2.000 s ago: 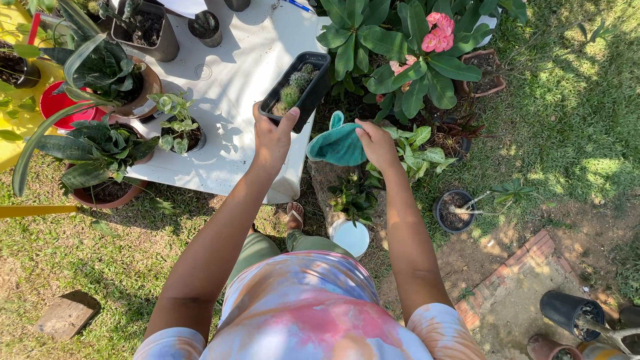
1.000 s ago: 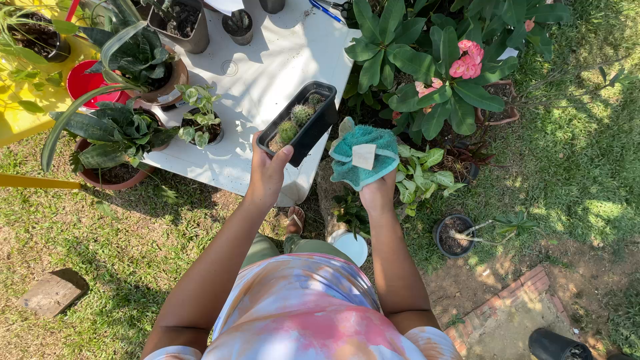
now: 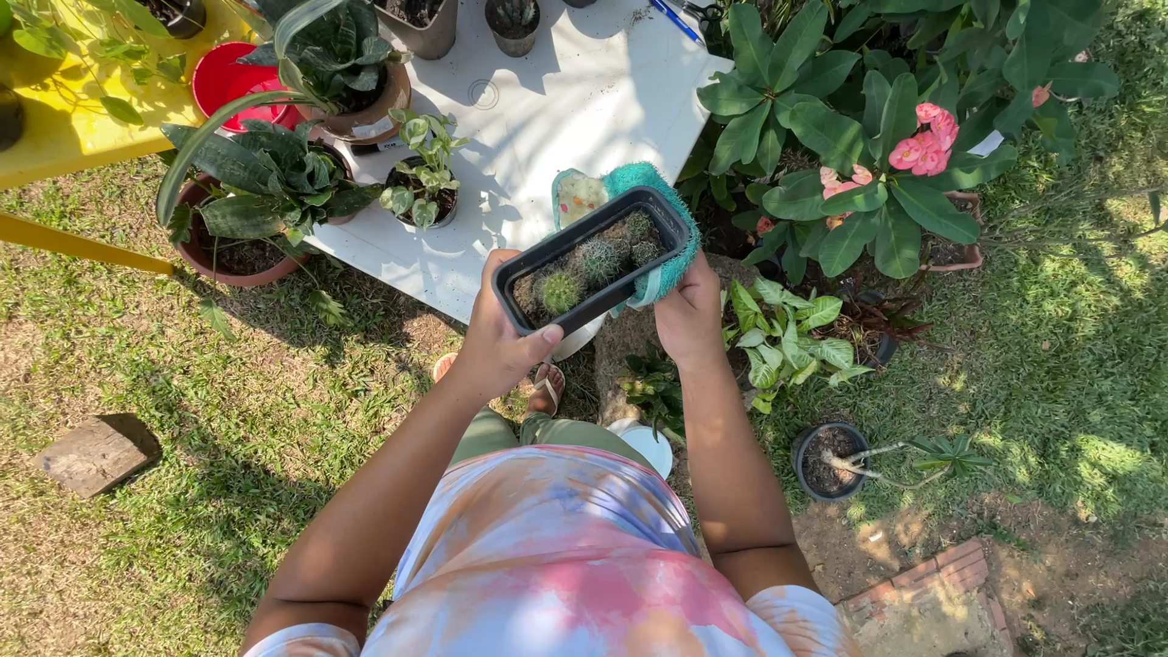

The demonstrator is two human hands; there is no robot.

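Observation:
A black rectangular plastic planter (image 3: 584, 310) with several small cacti (image 3: 599, 262) in soil is held level at the centre of the head view. My left hand (image 3: 500, 333) grips its near left end, the thumb on the rim. Around the planter's right end wraps a teal terry cloth (image 3: 680, 260), pressed there by my right hand (image 3: 691, 315); the fingers of that hand are mostly hidden beneath the cloth. A patterned light patch of the cloth shows behind the planter, over the white table's edge.
Potted plants, including a small variegated one (image 3: 422, 193), and a blue pen (image 3: 676, 20) lie on the white table (image 3: 547, 119). A yellow table (image 3: 82, 137) with a red pot (image 3: 239, 82) stands left. Right are a pink-flowered plant (image 3: 923, 141) and a black pot (image 3: 829, 461). A wooden block (image 3: 99, 453) rests on grass.
The teal cloth, held apart from the planter in the earlier frames, is now around the planter's right end. My right hand has moved in toward the planter with it.

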